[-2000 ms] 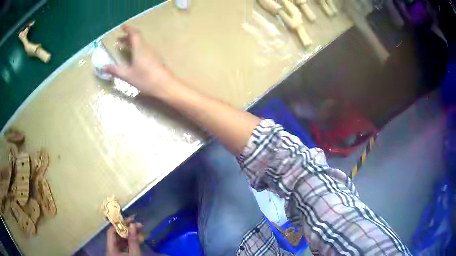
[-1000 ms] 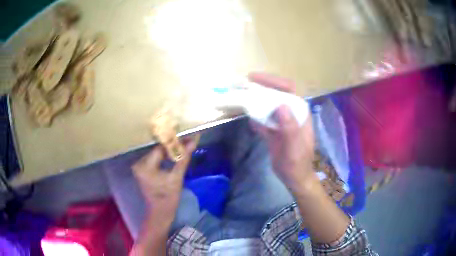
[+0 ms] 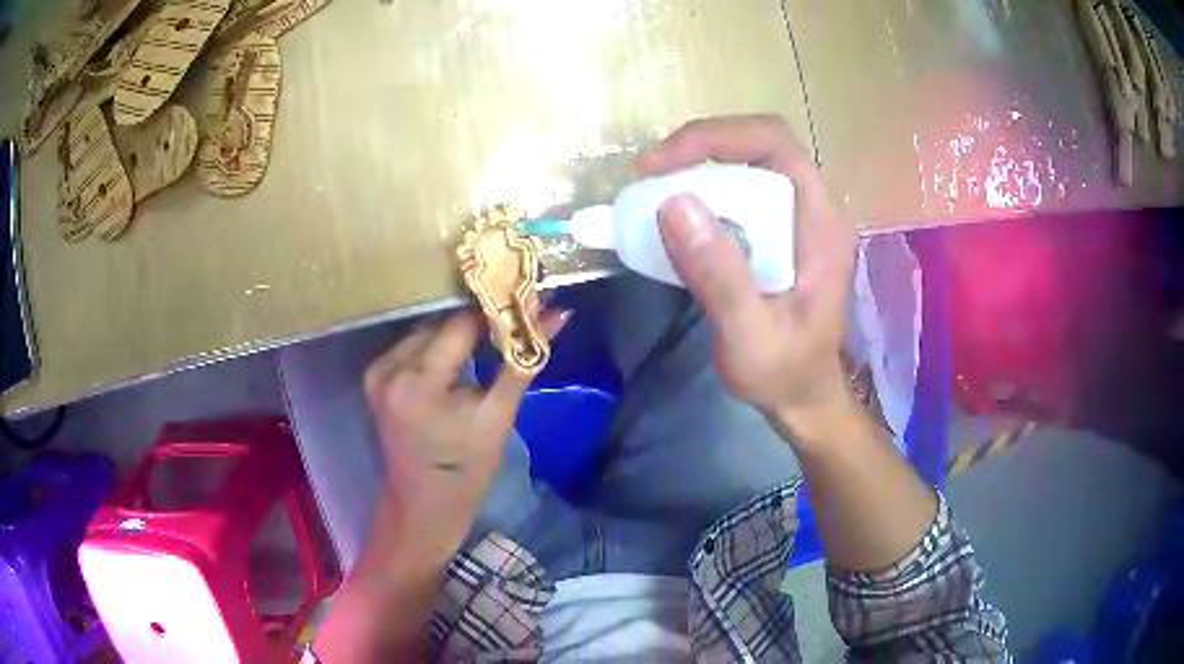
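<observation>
My left hand (image 3: 448, 396) holds a tan foot piece (image 3: 500, 266) by its narrow heel at the table's front edge. Its recessed, outlined underside faces up and its scalloped toe end points away from me. My right hand (image 3: 779, 272) grips a white glue bottle (image 3: 708, 227) lying sideways, its teal nozzle pointing left. The nozzle tip is at the toe end of the foot piece; whether it touches or glue comes out I cannot tell.
A loose pile of striped foot assemblies (image 3: 162, 78) lies at the table's back left. Long tan leg parts (image 3: 1130, 78) lie at the far right. A red stool (image 3: 214, 532) and a purple-blue stool (image 3: 52, 532) stand below left. A blue tray (image 3: 928, 376) with white liner is beside my knee.
My right hand has brought the bottle from far across the table to the foot piece. The foot piece has stayed in my left hand at the edge. The view has shifted.
</observation>
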